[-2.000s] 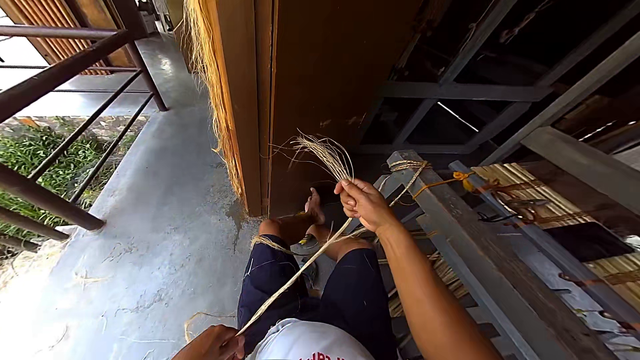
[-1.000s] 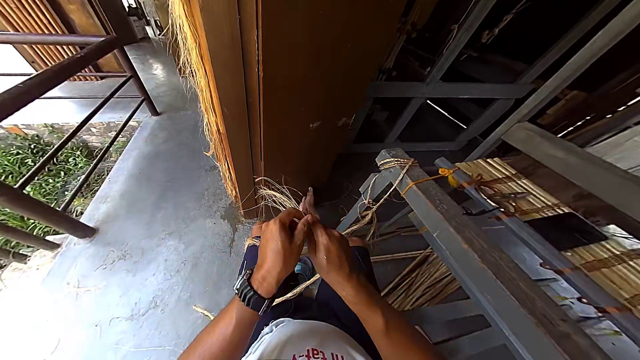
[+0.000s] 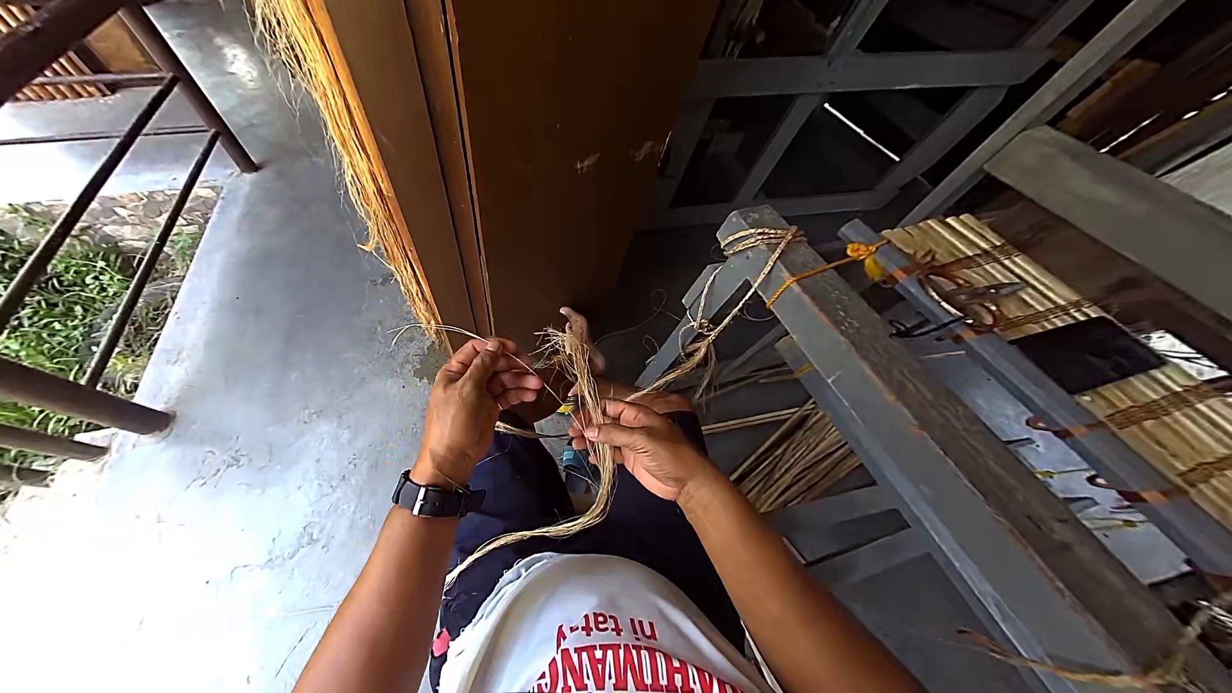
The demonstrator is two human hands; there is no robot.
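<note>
A bundle of pale plant fibre [image 3: 602,462] hangs over my lap, its frayed end pointing up. My right hand [image 3: 640,438] grips the bundle below that end, between thumb and fingers. To its left, my left hand [image 3: 476,385], with a black watch [image 3: 438,499] on the wrist, pinches a few thin strands drawn out to the side. The bundle's lower part curves left across my dark shorts. Just beyond my right hand, a twisted fibre cord [image 3: 707,348] runs up to the post of a grey wooden frame, where it is wound round the end.
The grey wooden beam [image 3: 924,452] slants along my right side. Scissors [image 3: 977,292] lie by a bamboo slat panel [image 3: 1145,385]. Loose sticks [image 3: 799,462] lie under the frame. Golden fibre [image 3: 361,164] hangs along a brown wooden panel [image 3: 568,154] ahead. A metal railing [image 3: 115,207] stands left.
My hands were together on the fibres one second ago and are now apart. The left hand has drawn a few strands to the left, while the right holds the bundle.
</note>
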